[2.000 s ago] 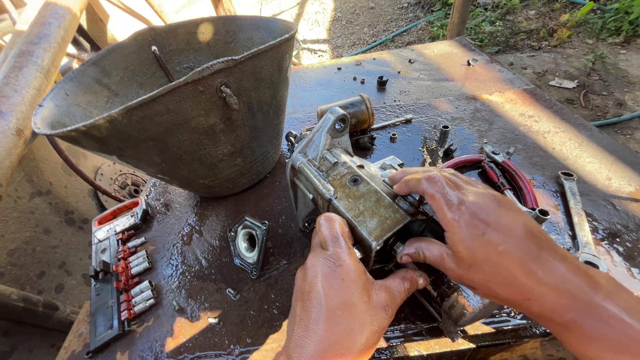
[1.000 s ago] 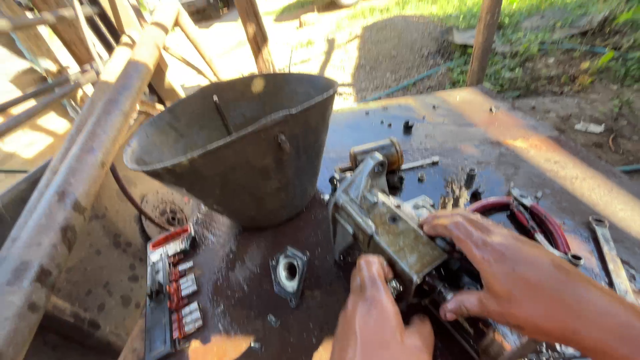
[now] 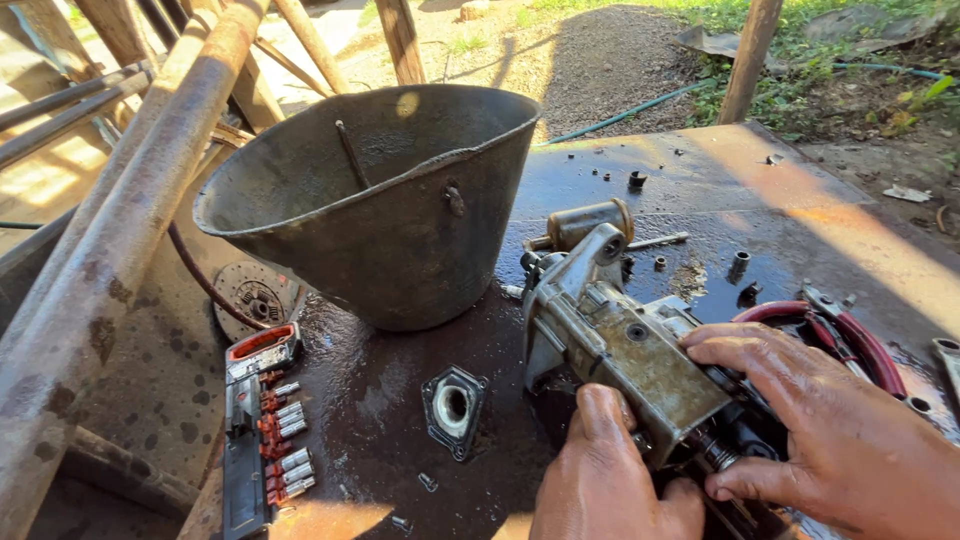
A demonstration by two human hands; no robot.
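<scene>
An oily cast-metal housing (image 3: 645,360) lies on the wet metal tabletop, its flanged end towards the bucket. My left hand (image 3: 615,472) rests at its near side, thumb against the lower edge, the other fingers hidden below. My right hand (image 3: 817,420) lies over its right side, fingertips on the upper edge and thumb beside a dark threaded shaft (image 3: 709,444) at the near end. A cylindrical metal canister (image 3: 589,225) sits behind the flange. To the left of the housing lies a small flanged cover (image 3: 455,411) with a round opening.
A large dark metal bucket (image 3: 375,247) stands behind left. A socket rail (image 3: 247,442) with several sockets lies at the left, near rusty pipes (image 3: 135,195). Red-handled pliers (image 3: 862,341), a wrench (image 3: 951,367), a loose socket (image 3: 739,264) and small bolts (image 3: 427,481) lie about.
The view has tilted up and shifted left. Both hands stay at the housing; the fingers of my right hand have shifted slightly along its edge.
</scene>
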